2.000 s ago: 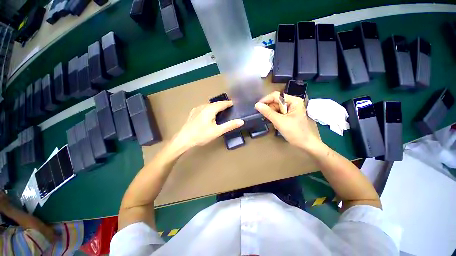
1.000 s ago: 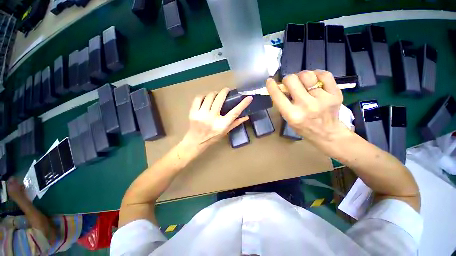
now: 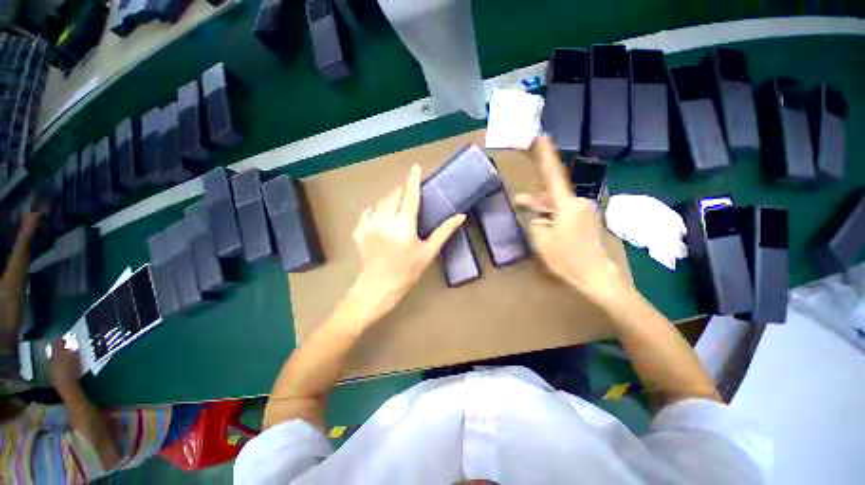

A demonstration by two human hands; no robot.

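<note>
A dark grey device unit [image 3: 459,186] is tilted above the tan work board [image 3: 408,332]. My left hand [image 3: 396,232] holds it by its lower left side, thumb in front. Two more units lie on the board below it, one [image 3: 500,225] partly covered by the held unit. My right hand [image 3: 572,232] is blurred at the board's right side, index finger stretched towards a folded white pad [image 3: 514,119] at the board's top edge. No tool can be made out in it. Another unit [image 3: 588,178] stands just behind this hand.
A crumpled white cloth [image 3: 647,227] lies right of the board. Rows of units stand on the green bench at left [image 3: 290,222] and right [image 3: 648,104]. A pale lamp arm [image 3: 443,57] hangs above the board. A neighbour's hand [image 3: 64,365] is by black panels [image 3: 123,308] at far left.
My right hand has drawn back from the unit and opened; the pale stick it held is no longer seen. The held unit is turned and raised. The neighbour's hand has moved to the panels.
</note>
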